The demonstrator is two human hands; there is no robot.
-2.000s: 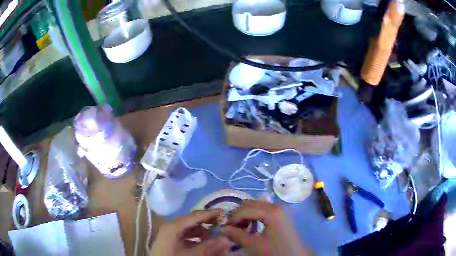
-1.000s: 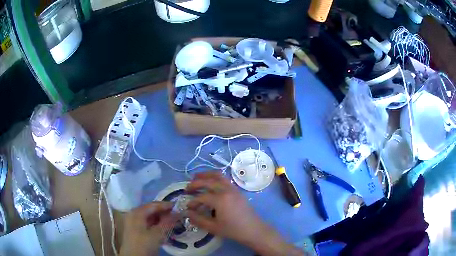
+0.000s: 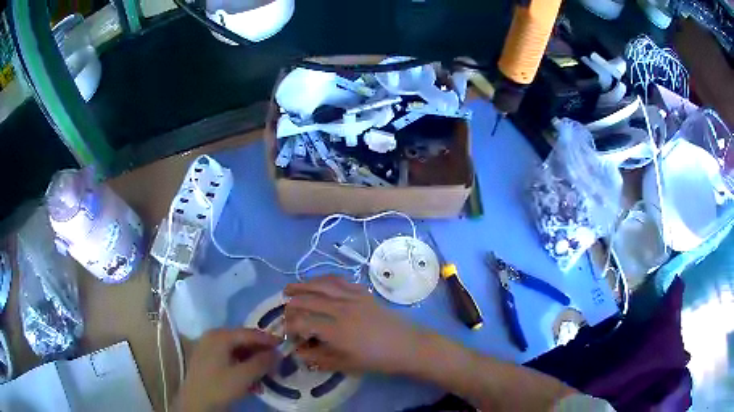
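Observation:
The white lamp base [image 3: 299, 392] with curved dark slots lies on the blue mat at the bottom centre. My left hand [image 3: 225, 362] is at its left side, with fingertips pinched near the centre. My right hand [image 3: 334, 326] lies over its upper right part, fingers curled at the centre. Both hands hold a tiny piece between them; the fingers hide most of it. The round cover plate [image 3: 404, 270] lies flat just beyond my right hand, with the thin white power cord [image 3: 318, 241] looped beside it.
A parts box [image 3: 374, 199] stands behind. The orange electric screwdriver [image 3: 529, 40] hangs nose-down at upper right. A yellow-and-black screwdriver [image 3: 462, 298], blue nippers [image 3: 512, 310] and a bag of fittings [image 3: 567, 201] lie right. A power strip [image 3: 199, 193], white moulded part [image 3: 205, 302] and bottle [image 3: 96, 229] are left.
The view has shifted, bringing more of the orange screwdriver into sight. My right hand has closed in over the base's centre, and my left fingertips have stayed near it.

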